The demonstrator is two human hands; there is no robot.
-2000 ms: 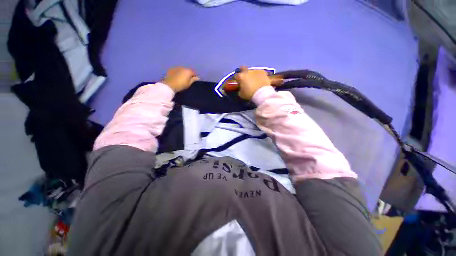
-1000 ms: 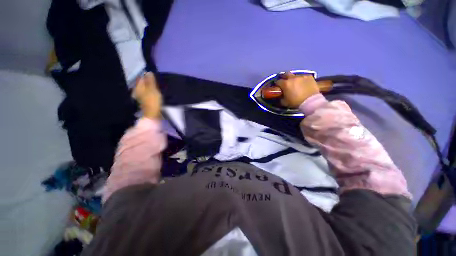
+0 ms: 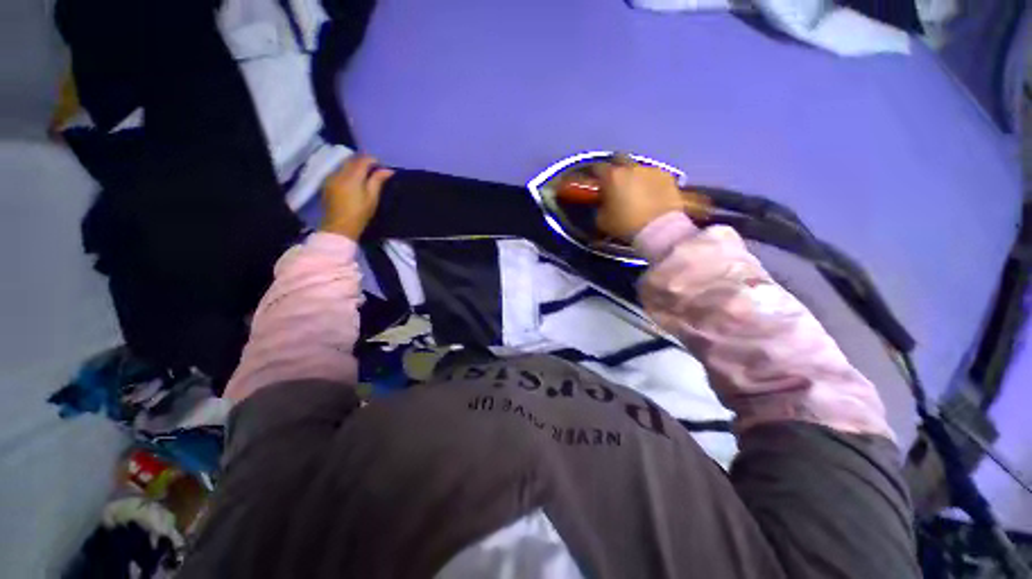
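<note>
A black and white garment (image 3: 458,207) lies along the table's near side, its plain black band on the far side and white panels with dark lines nearer me. My left hand (image 3: 353,197) grips the band's left end; its fingertips bend over the cloth. My right hand (image 3: 641,204) is closed around the reddish-brown handle of the steam iron (image 3: 555,201). The iron's tip points left and its soleplate rests on the black band. Part of the garment is hidden by my right forearm and my body.
A black and white garment heap (image 3: 170,192) hangs at the table's left edge. White cloth (image 3: 854,31) lies at the far edge. The iron's dark hose (image 3: 826,251) runs right and down. Cloth scraps (image 3: 153,402) are at lower left. The table (image 3: 679,102) is purple-blue.
My left hand has moved from the heap's edge onto the black band's left end. The band now looks straighter. The iron, in my right hand, sits slightly further left along it.
</note>
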